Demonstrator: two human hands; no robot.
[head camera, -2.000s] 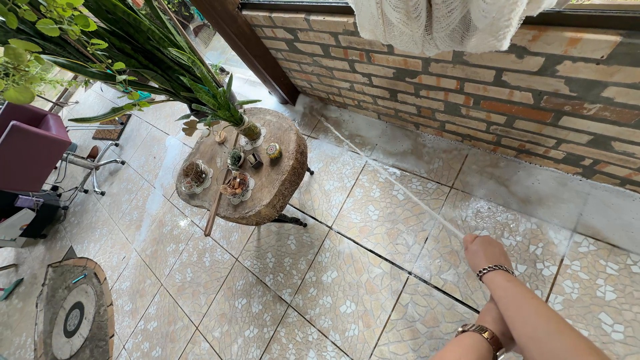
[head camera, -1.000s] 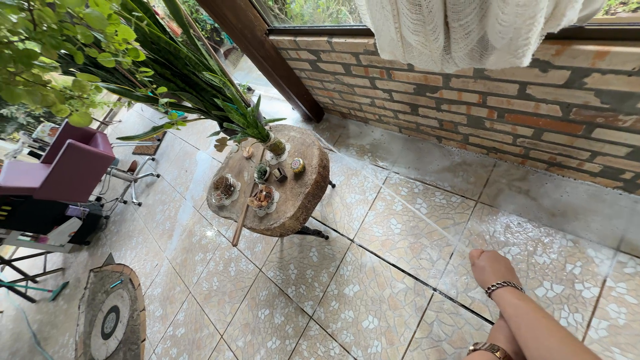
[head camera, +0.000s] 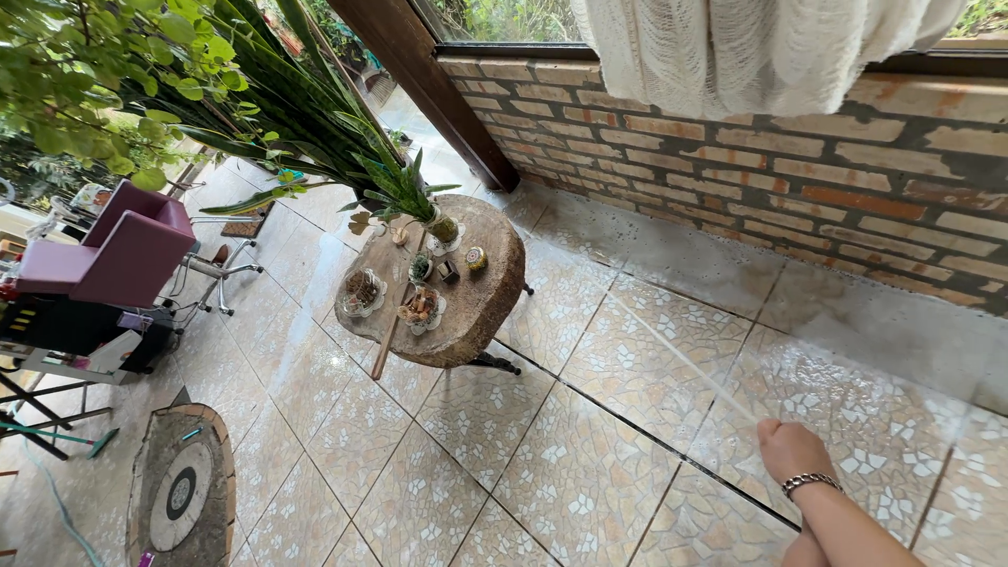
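My right hand (head camera: 795, 450), with a chain bracelet at the wrist, is closed in a fist at the lower right. A thin, straight pale streak (head camera: 683, 357) runs from it to the upper left over the tiled floor (head camera: 614, 441) and fades out. It looks like a water jet, but a blurred thin stick cannot be ruled out; the fist hides its near end. Part of my other arm shows below the right forearm at the bottom edge; my left hand is out of sight. Foamy wet patches (head camera: 701, 244) lie along the brick wall.
A wood-slab table (head camera: 492, 315) holds a plant in a jar (head camera: 445, 228), glass dishes and small pots. A brown stick (head camera: 386, 346) juts past its edge. Purple chair (head camera: 118, 252) at left; round wooden piece (head camera: 146, 472) below. Brick wall (head camera: 787, 173) and white knitted cloth (head camera: 724, 55) at right.
The pale streak, which reached close to the wall's foot beyond the table, now appears shorter and fainter. The wristwatch on my other arm has gone out of view.
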